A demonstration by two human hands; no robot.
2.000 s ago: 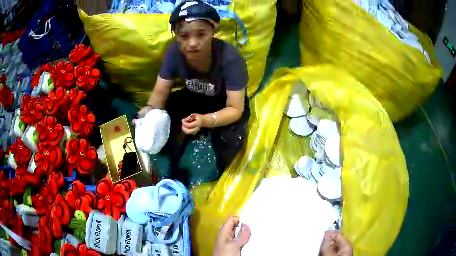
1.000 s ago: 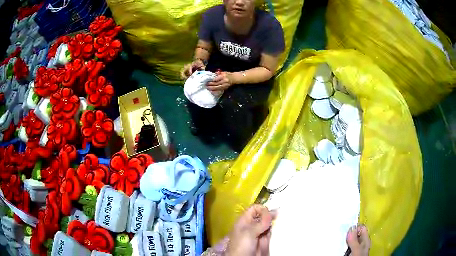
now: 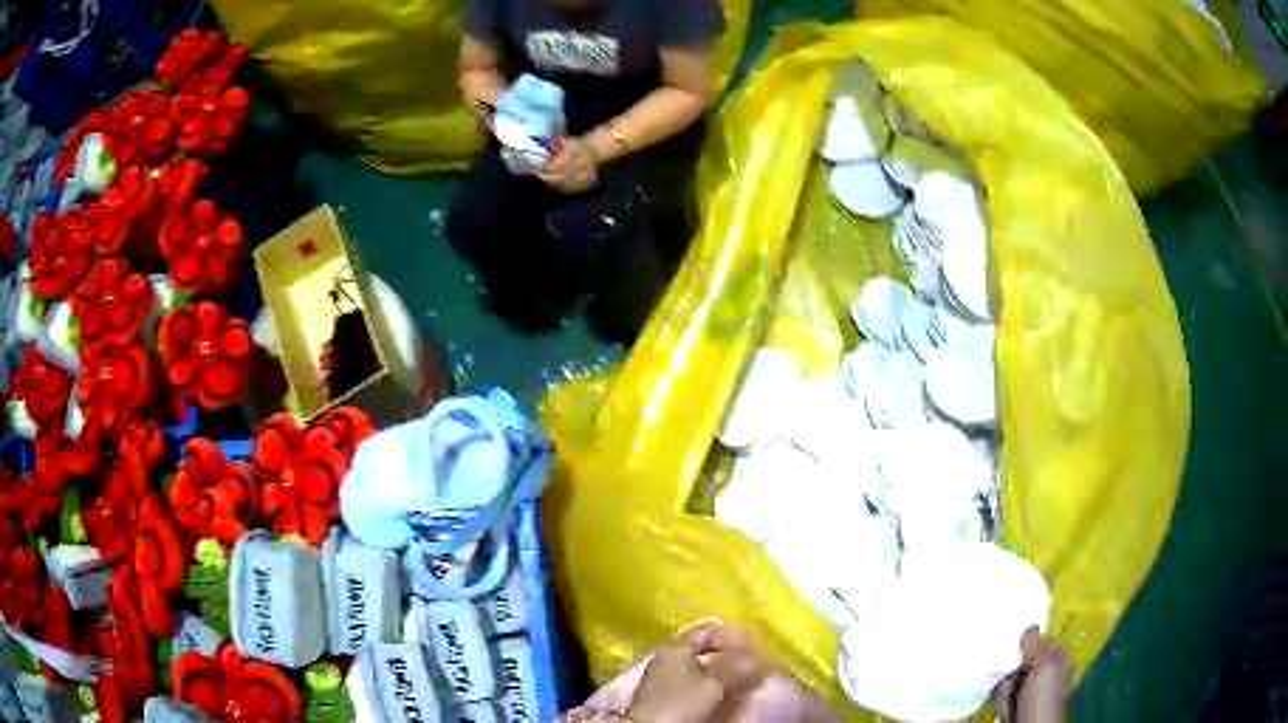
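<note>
Many white fabric discs (image 3: 890,332) lie in the open yellow woven sack (image 3: 1102,311), overexposed toward the front. My right hand (image 3: 1042,681) is at the bottom right, its fingers at the edge of a glare-bright white disc (image 3: 949,633) over the sack's near end. A small dark thing shows at these fingers; I cannot tell what it is. My left hand (image 3: 713,681) is at the bottom centre, blurred, over the sack's near rim and apart from the disc. I cannot see anything in it.
A seated person (image 3: 586,127) holds a pale piece ahead. An open gold box (image 3: 322,311) is beside them. Red plush flowers (image 3: 205,353), grey-white plush pots (image 3: 276,596) and light blue plush pieces (image 3: 449,473) fill the left side. Another yellow sack (image 3: 1116,85) is at the back right.
The large white mass before my hands no longer covers the sack's near part; more discs show there. My right hand holds a smaller white disc shape. The seated person's piece has turned and looks smaller.
</note>
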